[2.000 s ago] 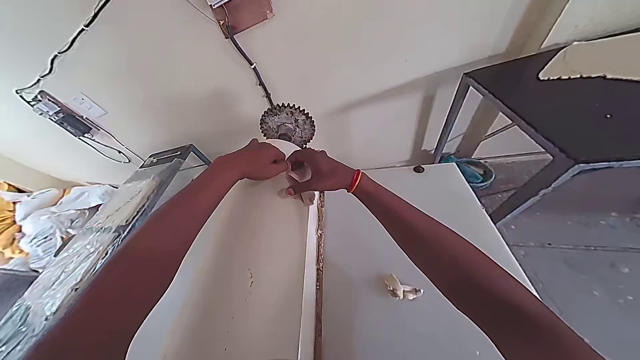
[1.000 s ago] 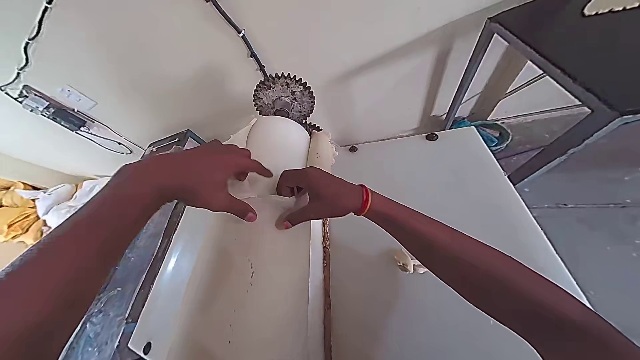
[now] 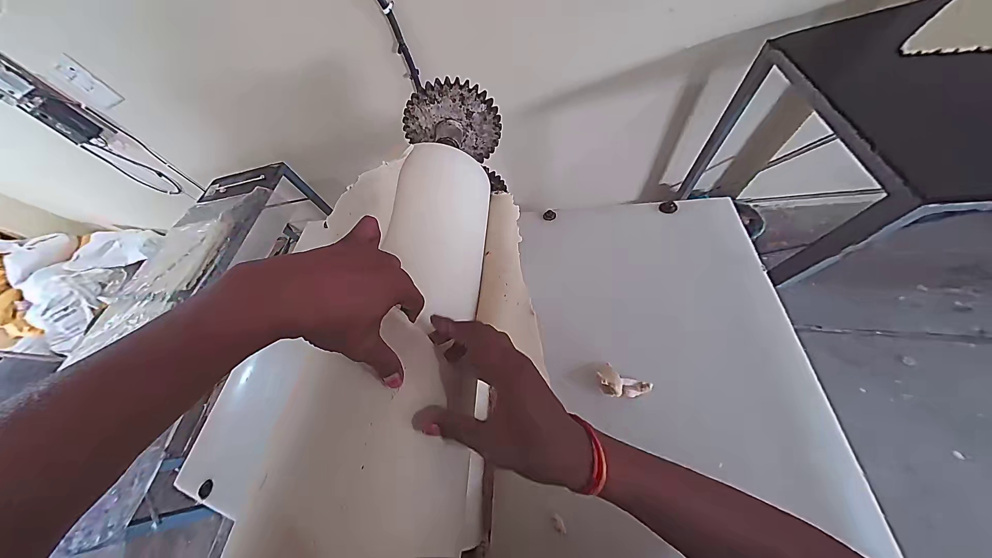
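A smooth white roller (image 3: pixel 442 217) runs away from me, with a toothed metal gear (image 3: pixel 453 116) at its far end. A cream sheet, which looks like dough (image 3: pixel 341 457), covers the near part of the roller, and its ragged edge shows on both sides farther off. My left hand (image 3: pixel 333 298) rests on the sheet's edge, thumb and fingers spread. On the right part of the sheet is my right hand (image 3: pixel 504 395), fingers apart and curved, a red band round its wrist. Whether either hand pinches the edge is hard to tell.
On the white panel (image 3: pixel 659 294) at right lie small cream scraps (image 3: pixel 622 382). A dark metal-framed table (image 3: pixel 891 101) stands at far right. At left are a rack under clear plastic (image 3: pixel 178 256) and piled bags (image 3: pixel 70 271). Cables and a socket are on the wall.
Both hands have come from the roller's far end, by the gear, toward me. The white roller surface there, mostly covered two seconds ago, now lies bare. The view has shifted closer.
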